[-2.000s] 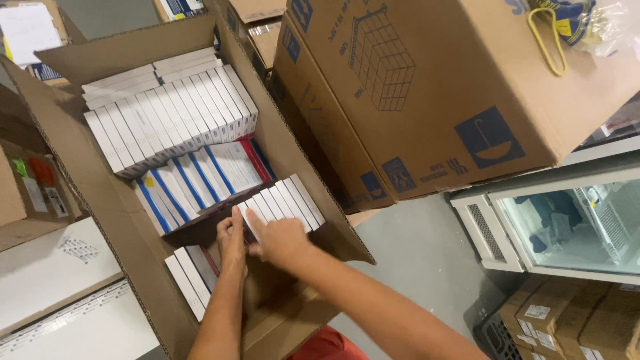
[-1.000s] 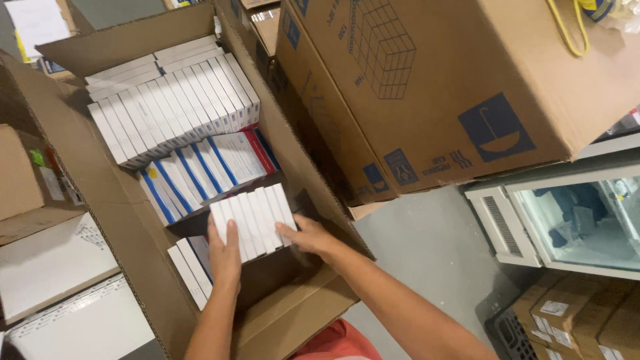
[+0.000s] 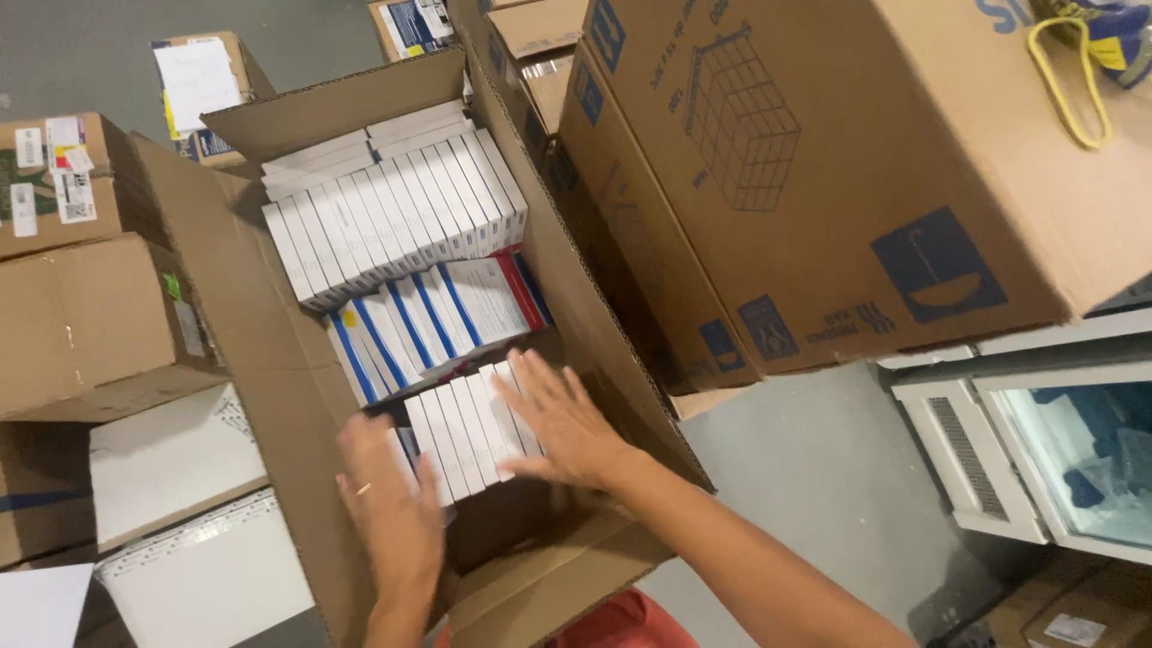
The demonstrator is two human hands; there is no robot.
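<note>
An open cardboard carton (image 3: 612, 342) holds rows of thin white boxes (image 3: 396, 216) at its far end. Nearer are white boxes with blue edges (image 3: 418, 319), one with a red band. In the near part stands a short row of white boxes (image 3: 463, 432). My right hand (image 3: 562, 418), fingers spread, lies against the right end and top of that row. My left hand (image 3: 396, 495) is at the row's left end, over another white box; it is blurred, and whether it grips anything cannot be told.
A large cardboard box (image 3: 828, 180) with printed symbols rises at the right, a yellow loop (image 3: 1071, 81) on it. More cardboard boxes (image 3: 90, 333) and white boxes (image 3: 207, 567) are stacked at the left. A glass-topped appliance (image 3: 1071, 450) stands at the lower right.
The short row of white boxes, held between both hands a second ago, now sits lower in the carton beside the blue-edged boxes. My left hand has moved to the row's left end.
</note>
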